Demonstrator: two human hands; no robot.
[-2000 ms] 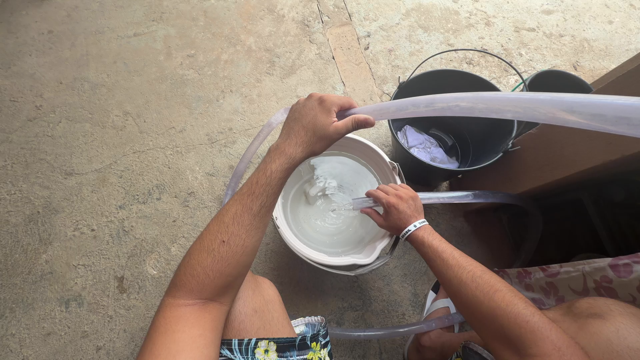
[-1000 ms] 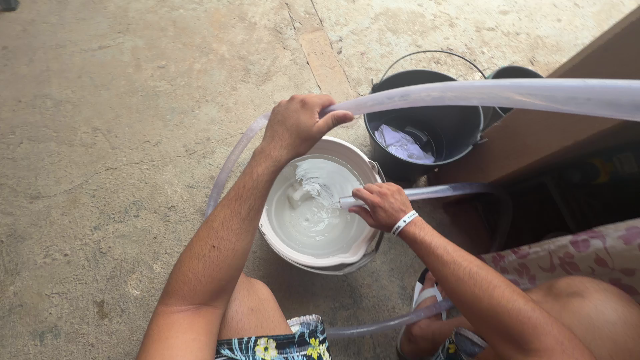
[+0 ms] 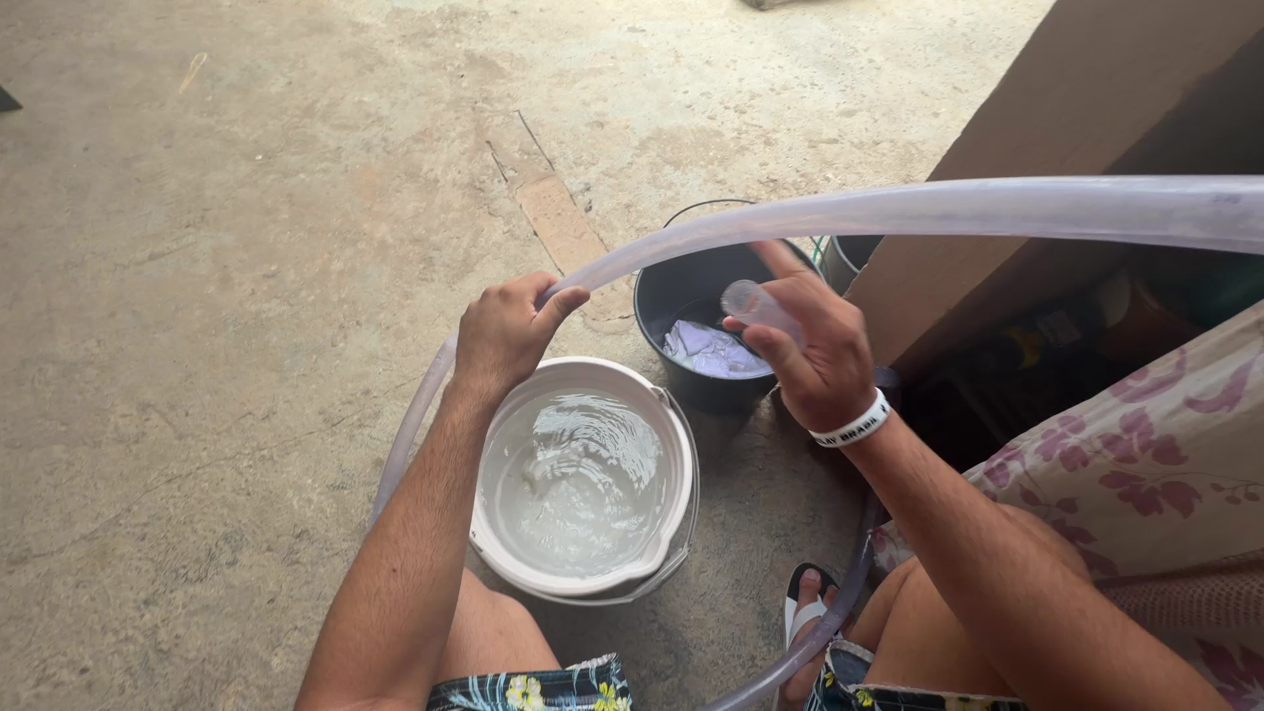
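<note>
My left hand grips a clear plastic hose above the far rim of a white bucket. Rippling water fills much of that bucket. The hose runs off to the right and curves down behind my left forearm. My right hand, with a white wristband, holds the open end of the hose in front of the black bucket, raised clear of the water. Purple-white cloth lies inside the black bucket.
Another dark container stands behind the black bucket, beside a brown panel. A floral cloth hangs at the right. A lower stretch of hose passes my sandalled foot on the concrete floor.
My right hand has lifted the hose end out of the white bucket and moved it right, towards the black bucket. My left hand keeps its grip on the hose.
</note>
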